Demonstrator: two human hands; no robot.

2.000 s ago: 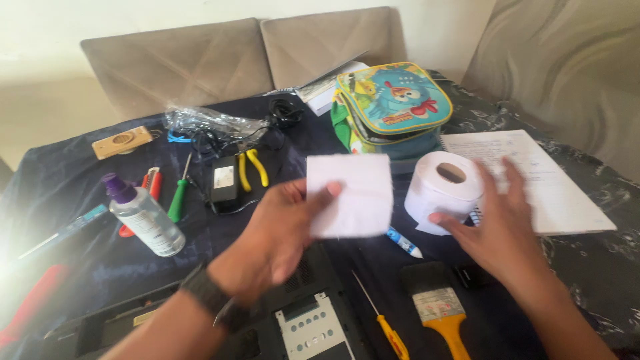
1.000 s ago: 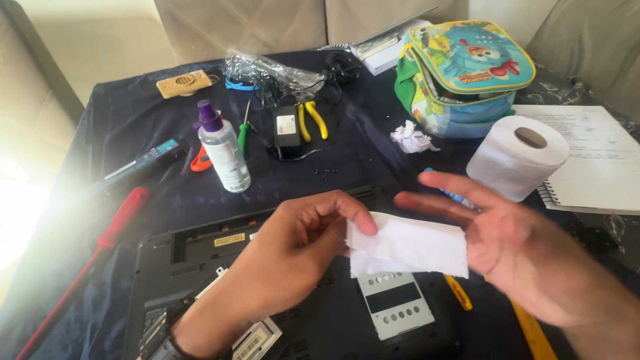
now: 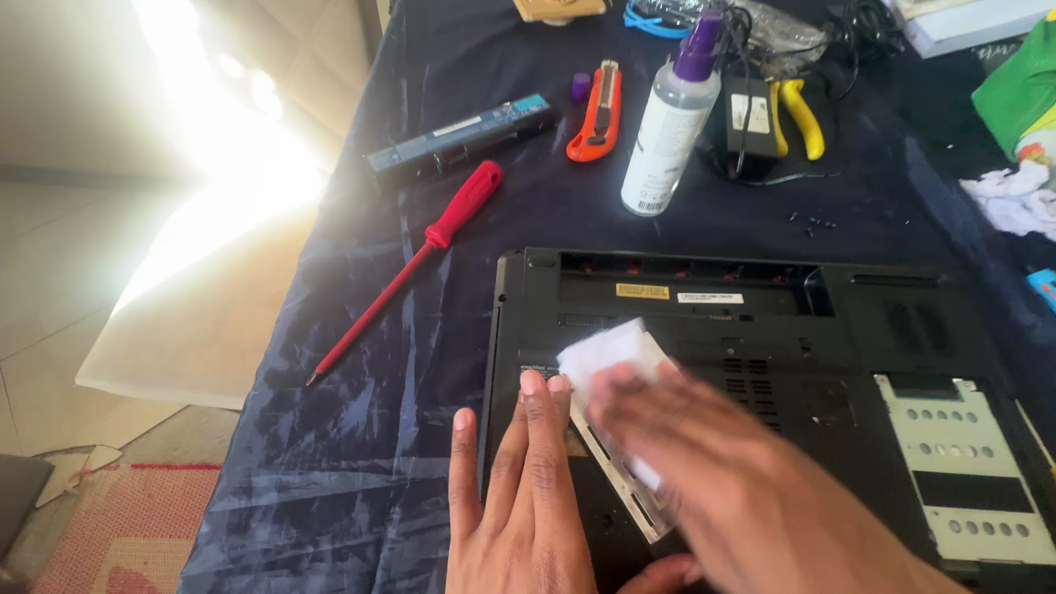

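A black laptop [image 3: 792,346] lies bottom side up on the dark cloth, its long battery bay facing away from me. My left hand [image 3: 524,503] rests with spread fingers on its near left part and holds nothing. Blurred, my right hand [image 3: 701,462] presses a folded piece of white toilet paper [image 3: 610,351] on the laptop beside my left fingertips. Partly under the paper and right hand is a narrow light metal piece [image 3: 631,495]. At the right of the laptop sits a perforated metal drive caddy [image 3: 961,470].
A red screwdriver [image 3: 412,272], a laptop battery [image 3: 462,136], an orange utility knife [image 3: 598,115] and a spray bottle [image 3: 668,140] lie or stand beyond. Farther right are a power adapter [image 3: 749,124], yellow-handled pliers [image 3: 799,120], tiny screws [image 3: 813,223] and crumpled paper [image 3: 1015,198].
The paper was held above the laptop between both hands; now the right hand has it down on the laptop and the left has let go. The view has swung left.
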